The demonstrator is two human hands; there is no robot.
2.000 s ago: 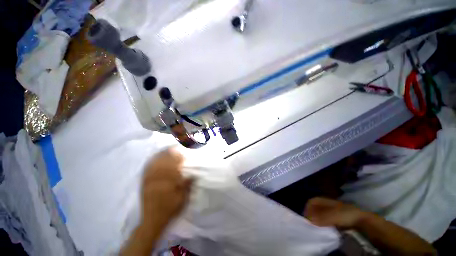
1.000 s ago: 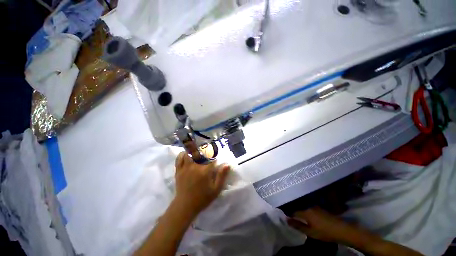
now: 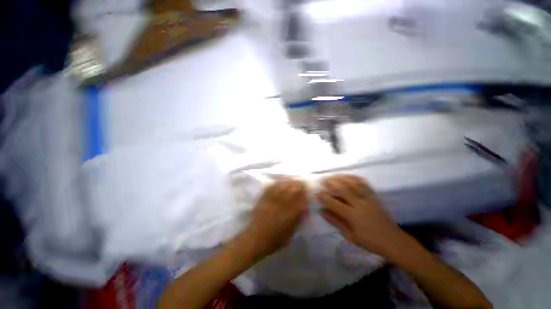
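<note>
The frame is blurred. A white garment piece [image 3: 205, 211] lies on the table in front of the needle area and hangs over the front edge. My left hand [image 3: 279, 211] and my right hand [image 3: 356, 211] are side by side at the front edge, just below the presser foot area [image 3: 329, 121]. Both hold the cloth with bent fingers, close together but apart. The white sewing machine [image 3: 386, 54] stands behind them. Glare hides the needle and the cloth edge there.
Dark thread snips [image 3: 485, 150] lie right of the needle. A brown plastic-wrapped packet [image 3: 175, 30] is behind left. Blue tape [image 3: 93, 124] marks the left tabletop. White cloth [image 3: 54, 181] hangs at the left edge. A red item [image 3: 510, 220] and white cloth [image 3: 525, 262] are lower right.
My right hand has come up from the lower right to the cloth beside my left hand. My left hand has drawn back from the presser foot. The camera view has shifted and turned.
</note>
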